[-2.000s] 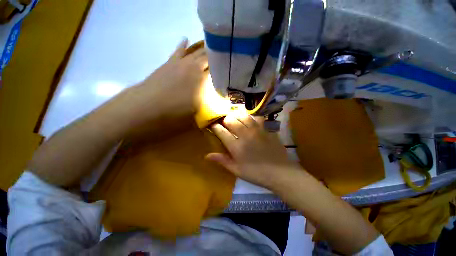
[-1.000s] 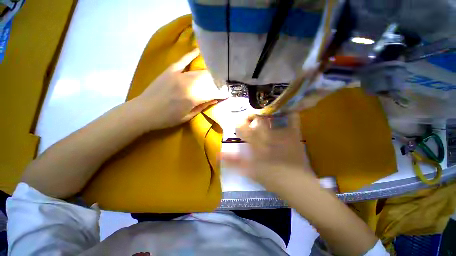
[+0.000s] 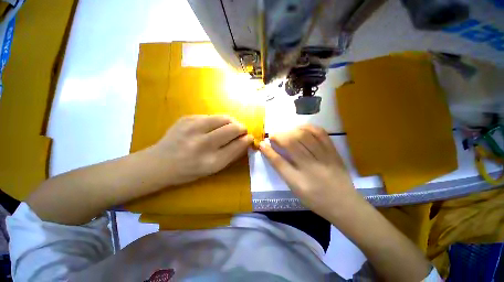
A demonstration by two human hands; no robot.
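Observation:
The mustard main fabric panel (image 3: 152, 104) lies flat left of the needle, its lower end over the table's front edge. A pale interfacing patch (image 3: 200, 56) shows near its top. My left hand (image 3: 201, 144) rests on the panel, its fingertips pinching the right edge. My right hand (image 3: 309, 160) meets it there, thumb and index fingertips at the same fabric edge, just in front of the presser foot (image 3: 255, 70). Lamp glare hides the stitching spot. The sewing machine (image 3: 309, 27) stands over the panel's upper right.
Small cut pieces (image 3: 395, 118) lie right of the needle. Scissors (image 3: 489, 162) with green and yellow handles are at the right edge. Long cut panels (image 3: 27, 104) lie far left. A tape rule (image 3: 282, 202) follows the front edge. Mustard fabric (image 3: 470, 220) heaps over a blue crate (image 3: 476, 264).
The bunched panel now lies flat and straight, with the pale patch showing. My left hand has moved down, and my right hand now touches the panel edge beside it. The view has shifted.

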